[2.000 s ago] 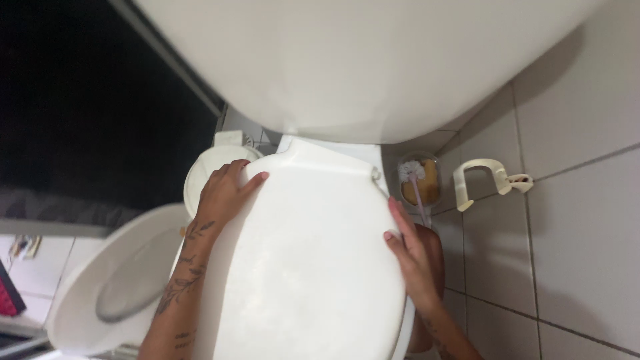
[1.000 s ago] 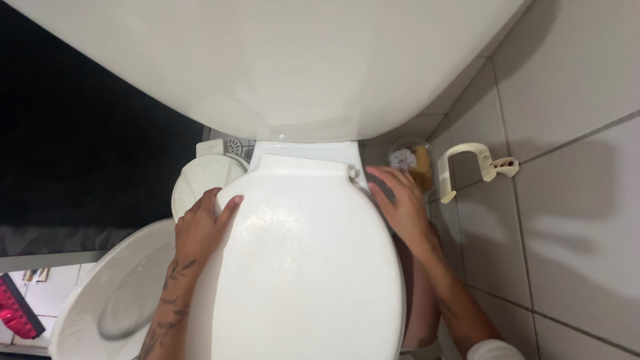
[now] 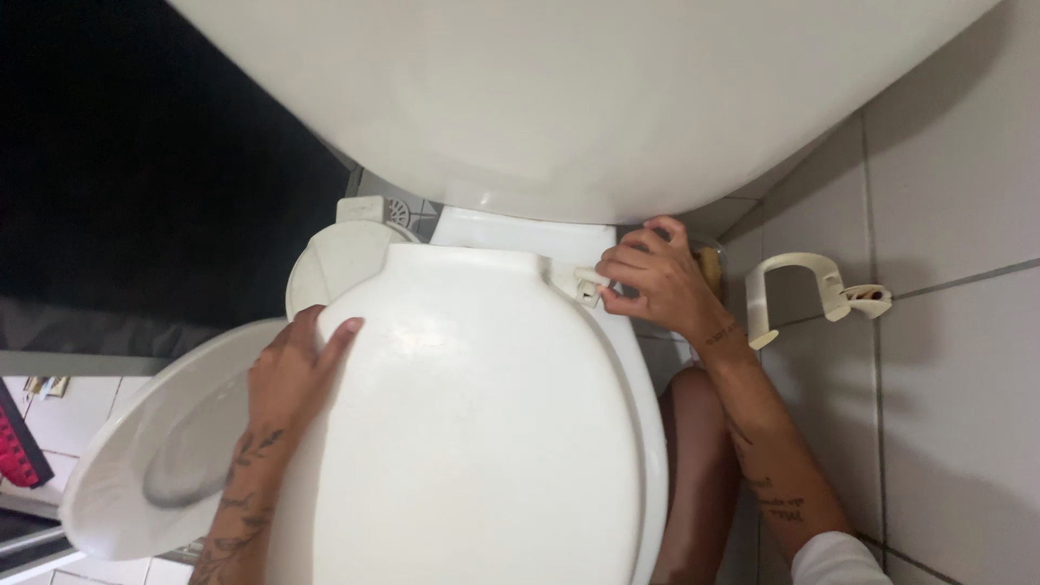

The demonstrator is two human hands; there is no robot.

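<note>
A white toilet lid (image 3: 479, 422) lies closed over the toilet bowl (image 3: 654, 487), below the large white cistern (image 3: 520, 106). My left hand (image 3: 296, 370) rests on the lid's upper left edge, thumb on top and fingers over the side. At the lid's upper right corner my right hand (image 3: 658, 276) has its thumb and fingers on a small white hinge piece (image 3: 597, 280), which sticks out to the side of the lid. The fingertips partly cover this piece. The other hinge cannot be made out.
A round white bin (image 3: 341, 260) stands left of the toilet, near a floor drain (image 3: 398, 213). A white basin (image 3: 162, 455) is at the lower left. On the right tiled wall is a cream paper holder (image 3: 800, 264). A container (image 3: 711, 264) sits behind my right hand. My knee (image 3: 699, 455) is beside the bowl.
My right hand has gone from the lid's right edge up to the hinge at its corner, and the hinge piece now sticks out sideways. My left hand stays on the lid's left edge.
</note>
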